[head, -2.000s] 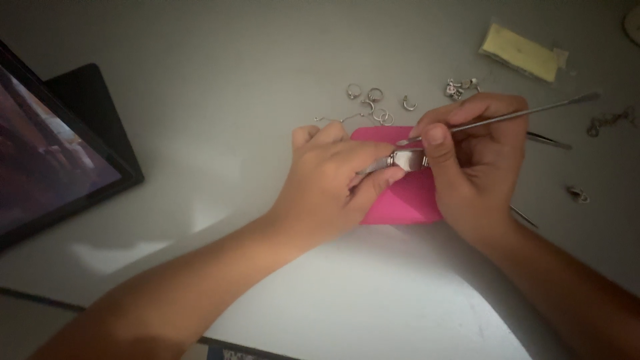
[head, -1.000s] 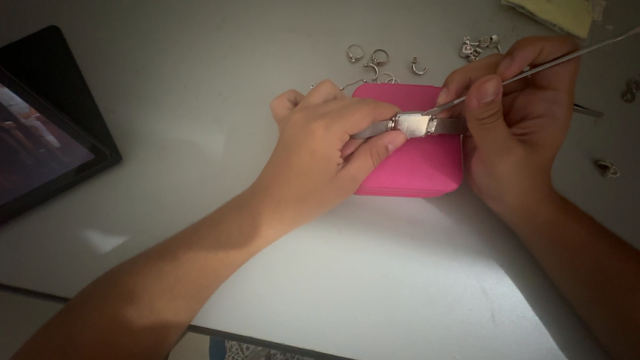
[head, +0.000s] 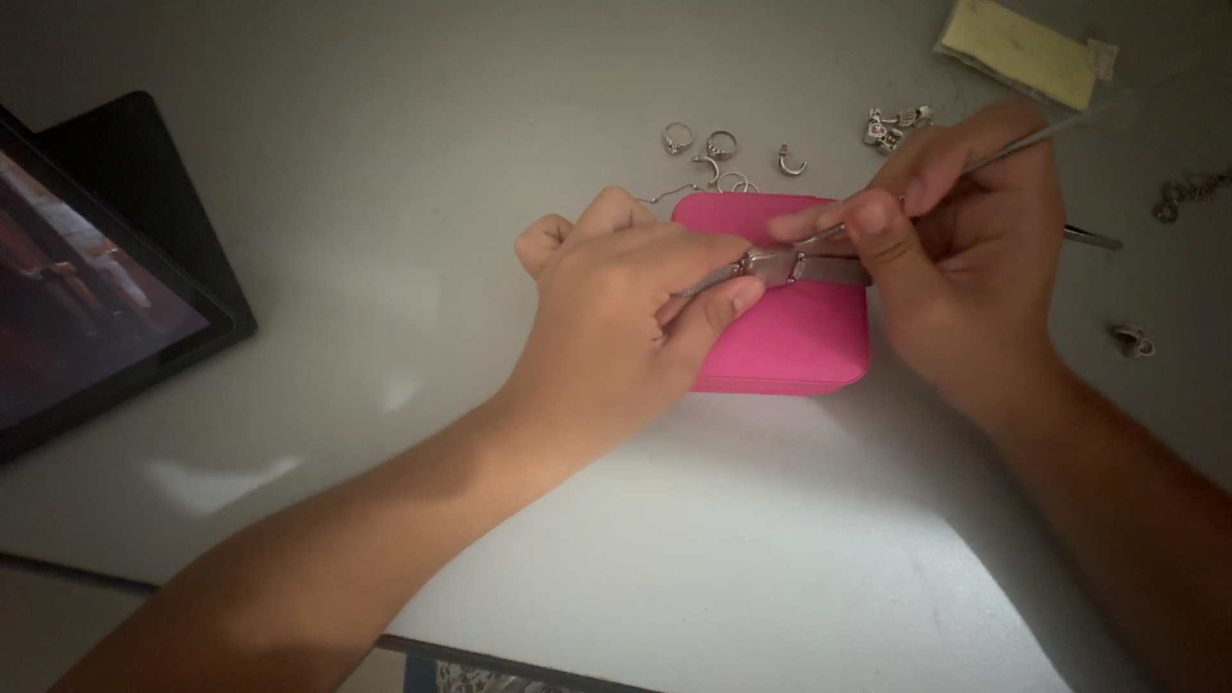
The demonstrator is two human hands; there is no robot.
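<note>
My left hand [head: 626, 298] pinches a small metal wristwatch [head: 772, 266] between thumb and forefinger, its band running out to both sides. The watch is over a pink zippered case [head: 789, 342] on the table. My right hand [head: 962, 241] grips a thin metal tool [head: 1020, 144] like a pen, its tip at the upper edge of the watch case. The right fingers are also close to the right part of the band; whether they touch it is unclear.
Rings [head: 722, 145], a half-hoop earring [head: 791, 162] and charms [head: 884, 133] lie behind the case. A yellow pad [head: 1020, 53] is at the back right, chains [head: 1189, 192] and a ring [head: 1133, 340] at the right. A tablet [head: 87, 289] stands at the left.
The watch stays in my left hand and the tool in my right, its tip still at the watch. The view has shifted somewhat between frames.
</note>
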